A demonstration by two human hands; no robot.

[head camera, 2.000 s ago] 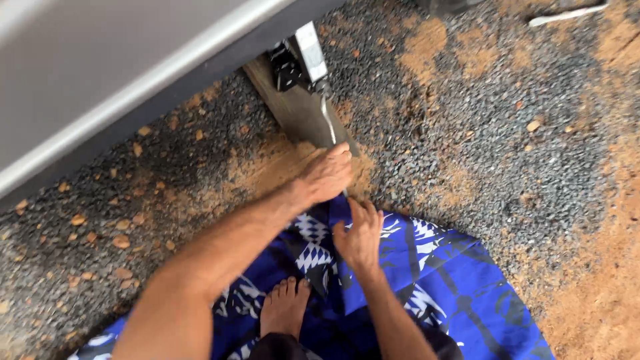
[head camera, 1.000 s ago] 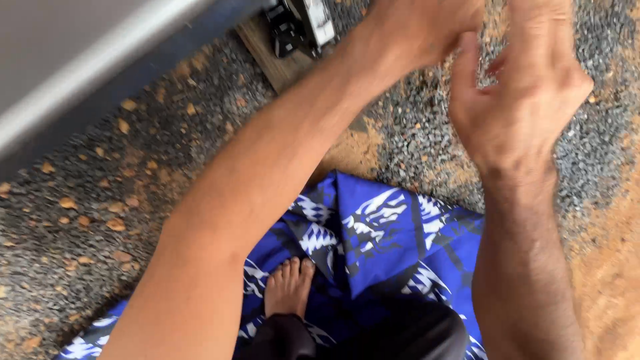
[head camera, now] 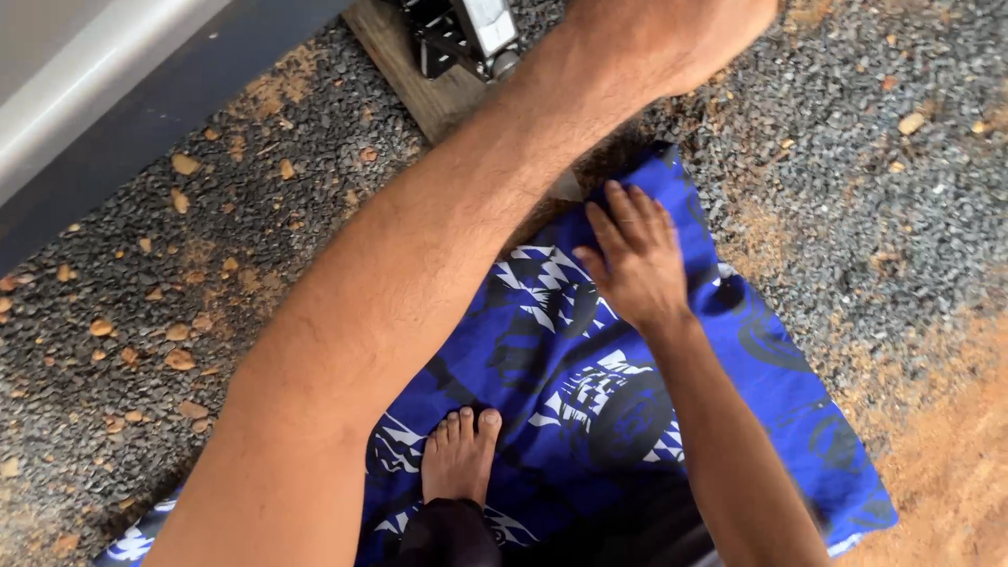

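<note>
A blue cloth with a black and white print (head camera: 764, 354) lies on the gravel under my bare foot (head camera: 461, 457). My right hand (head camera: 638, 260) rests on the cloth near its upper corner, fingers slightly apart, palm down. My left arm reaches across the view; my left hand (head camera: 685, 39) is at the top edge, its fingers cut off, so whether it holds something is hidden. Left of that forearm, a metal floor jack (head camera: 472, 31) stands partly under the car's side, on a wooden plank (head camera: 402, 75).
The grey car's lower side panel (head camera: 181, 87) fills the upper left. Dark gravel (head camera: 850, 197) with small stones surrounds the cloth, and orange sandy soil (head camera: 961, 449) lies at the lower right.
Two seconds ago both hands were at a thin metal rod by the jack and the cloth's top edge. Both then rose toward the upper right; my right hand has since come down onto the cloth.
</note>
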